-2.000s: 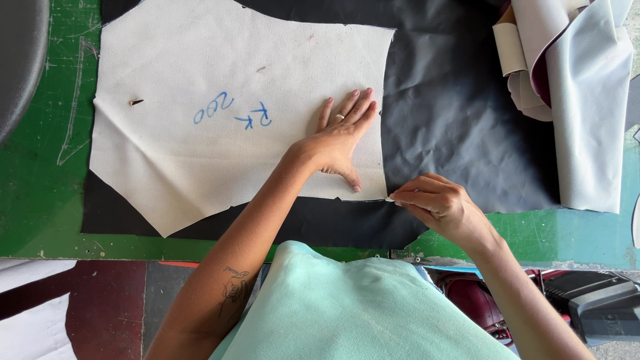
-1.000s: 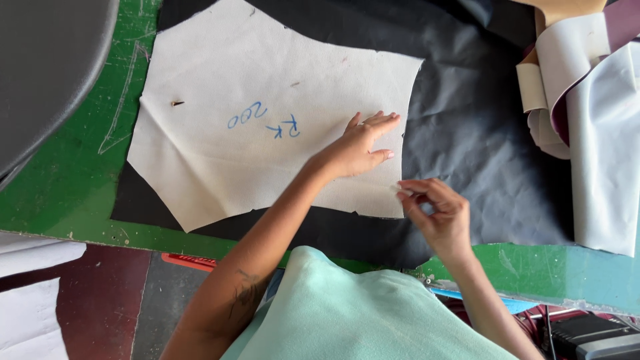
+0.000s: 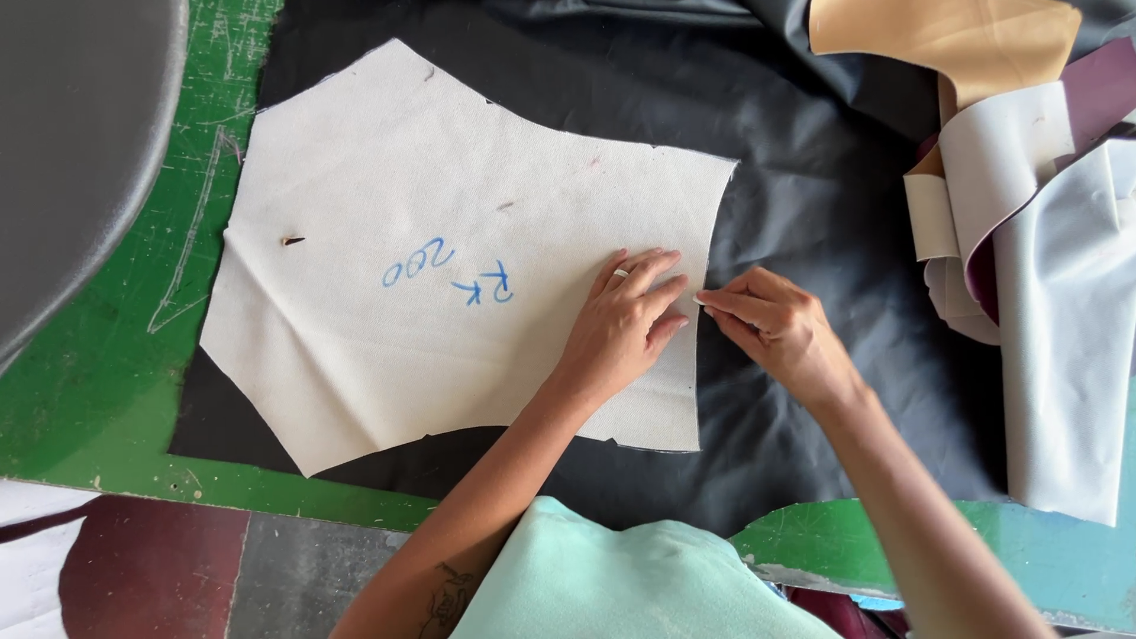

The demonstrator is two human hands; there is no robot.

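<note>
A white fabric pattern piece (image 3: 426,337) with blue handwriting, small edge notches and a small slit lies flat on black sheet material (image 3: 852,177). My left hand (image 3: 628,324), a ring on one finger, rests spread on the pattern near its right edge. Between thumb and fingertips, my right hand (image 3: 768,324) pinches a small white piece, which looks like chalk (image 3: 699,300), at the pattern's right edge. Most of this piece is hidden by the fingers.
The green tabletop (image 3: 115,399) shows left and along the front. A dark rounded object (image 3: 71,133) covers its upper left. Folded grey-white material (image 3: 1056,355), with a tan piece (image 3: 950,40) and purple parts, lies at the right.
My right hand has moved from the pattern's lower right corner up along its right edge. My left hand still rests on the pattern. The view has shifted somewhat.
</note>
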